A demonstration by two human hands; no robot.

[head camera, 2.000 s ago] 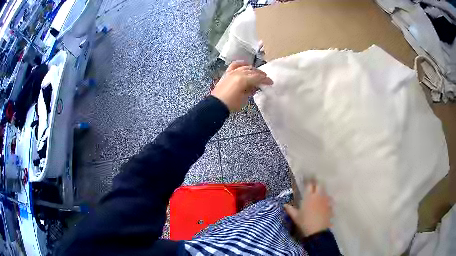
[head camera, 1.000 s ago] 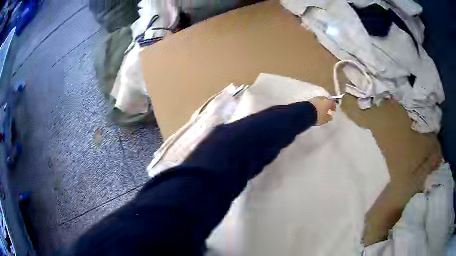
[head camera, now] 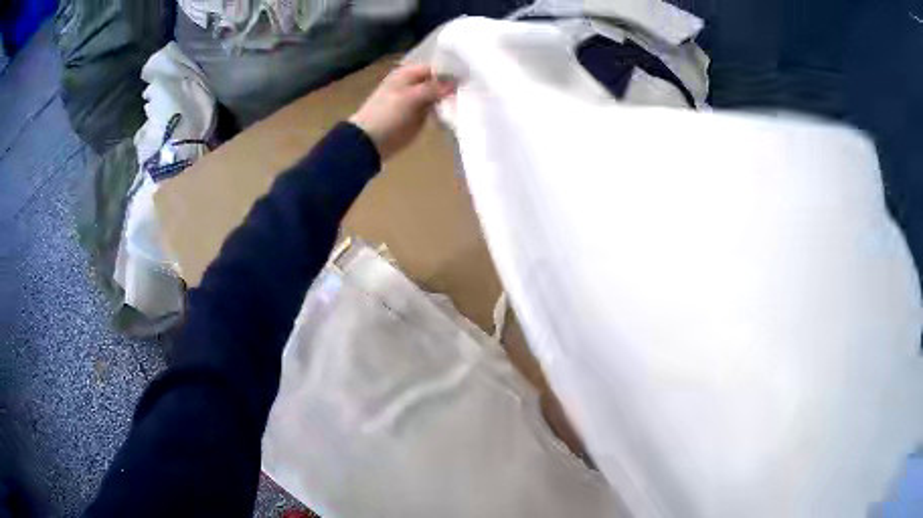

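Observation:
My left hand (head camera: 405, 99) pinches the upper left corner of a large white cut panel (head camera: 708, 263). The panel is raised and spread across the right of the view, bright and slightly blurred. Below it, a cream cut panel stack (head camera: 405, 374) lies on the brown cardboard (head camera: 415, 212), its upper edge a little uneven. A thin pale strip end (head camera: 500, 316) shows at the edge of the raised panel. My right hand is not visible.
Loose cut parts with a dark patch (head camera: 648, 20) lie at the far edge, partly behind the raised panel. A checked-tie bundle (head camera: 152, 233) hangs at the left of the cardboard beside grey-green sacks (head camera: 101, 91). Speckled floor (head camera: 61, 354) shows at the left.
My left hand has moved from the tie strip to a panel corner. A panel is now lifted over the right side. The view has shifted, and the cream stack lies lower left.

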